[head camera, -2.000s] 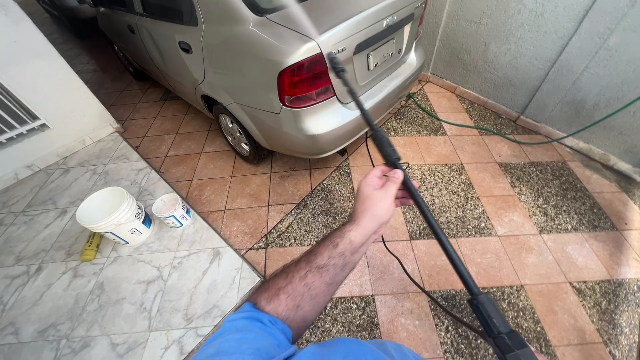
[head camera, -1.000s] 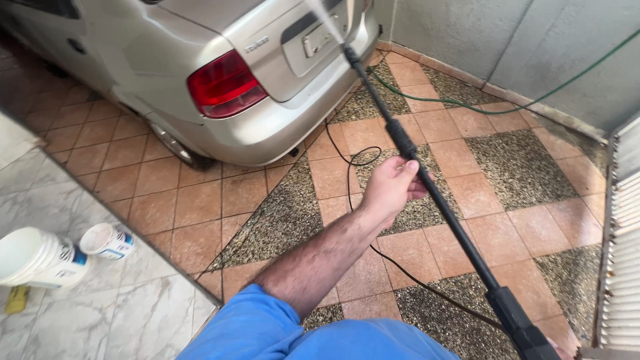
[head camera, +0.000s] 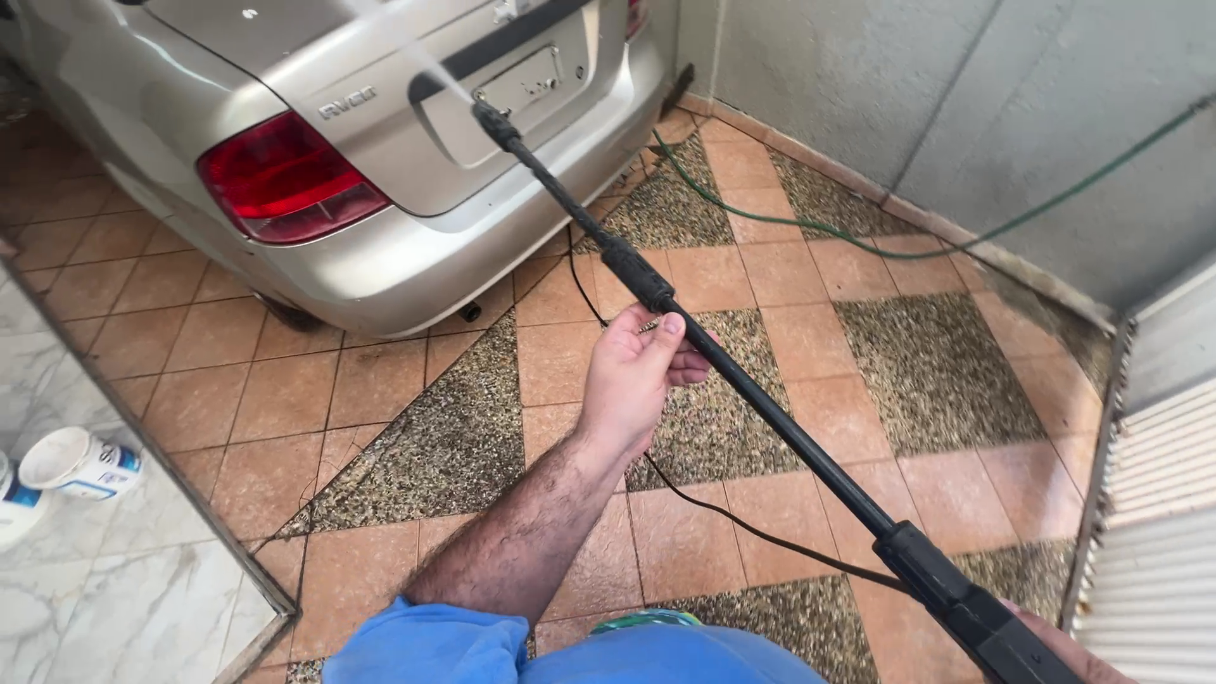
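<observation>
A black pressure washer lance (head camera: 788, 418) slants across the view, its nozzle at the upper left. My left hand (head camera: 638, 375) pinches the thin tube just below the thicker collar, thumb on top. At the lower right, my right hand (head camera: 1069, 646) shows only in part behind the black gun body, its fingers mostly hidden. White spray leaves the nozzle toward the upper left, over the trunk of a silver sedan (head camera: 418, 266). The car's red tail light (head camera: 285, 180) lies left of the lance.
A green hose (head camera: 826, 228) runs from the floor beside the car to the right. A thin black cable (head camera: 731, 518) crosses the tiles. White plastic buckets (head camera: 81, 463) stand on a raised marble floor at left. A grey wall (head camera: 836, 95) and a ribbed white panel (head camera: 1154, 532) bound the right side.
The view has swung right and come nearer to the car's rear. My left hand keeps its hold on the lance, and spray shows at the nozzle in every frame.
</observation>
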